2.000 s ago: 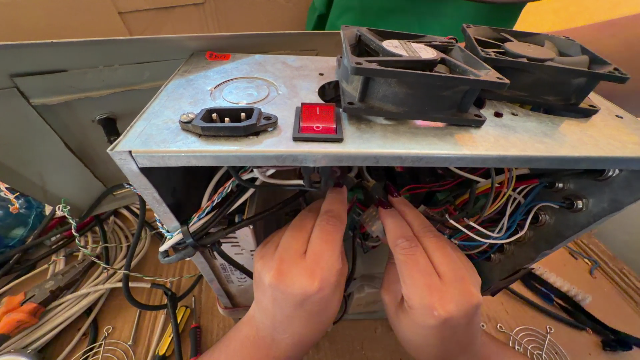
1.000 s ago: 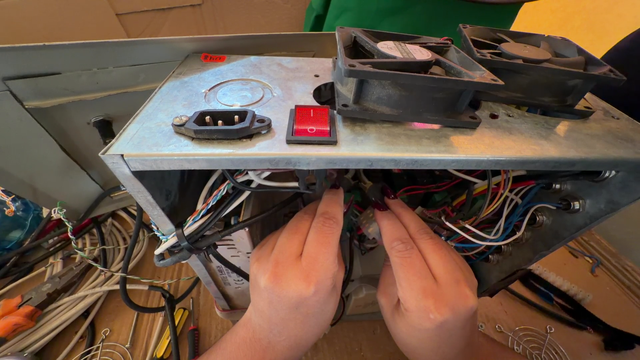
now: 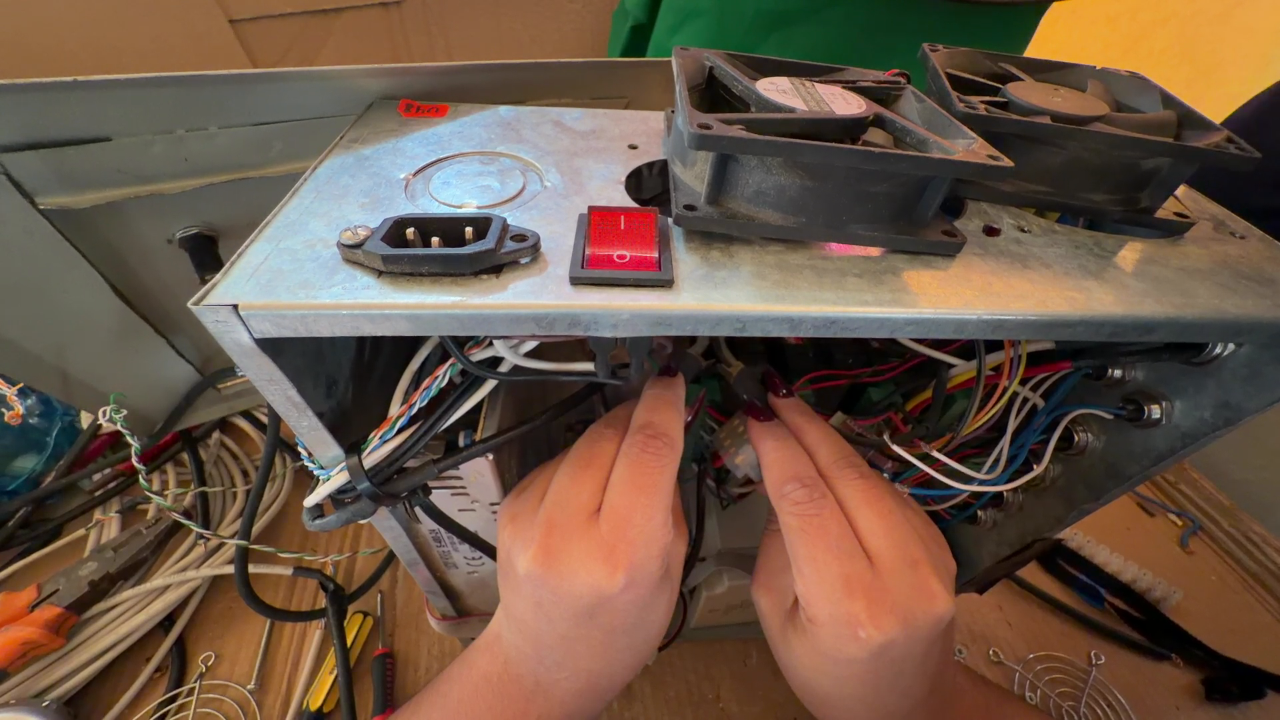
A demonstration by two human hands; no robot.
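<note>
Both hands reach into the open side of a metal equipment enclosure (image 3: 300, 290). My left hand (image 3: 600, 520) has its fingertips at dark terminals beneath the red rocker switch (image 3: 622, 240); what they pinch is hidden. My right hand (image 3: 850, 540) has its thumb out of sight and two fingertips on a dark sleeved wire connector (image 3: 745, 385), beside a translucent connector block (image 3: 738, 448). A black power inlet socket (image 3: 438, 243) sits left of the switch on the top panel. Two black cooling fans (image 3: 820, 190) (image 3: 1080, 140) rest farther right. Coloured wires (image 3: 980, 400) fill the inside.
At left lie coiled cables (image 3: 230, 490), orange-handled pliers (image 3: 35, 625), a yellow-handled tool (image 3: 340, 660) and a screwdriver (image 3: 383, 680). Wire fan guards (image 3: 1070, 690) and a white terminal strip (image 3: 1120, 568) are at right. A black cable tie (image 3: 365, 480) bundles wires at the enclosure's left edge.
</note>
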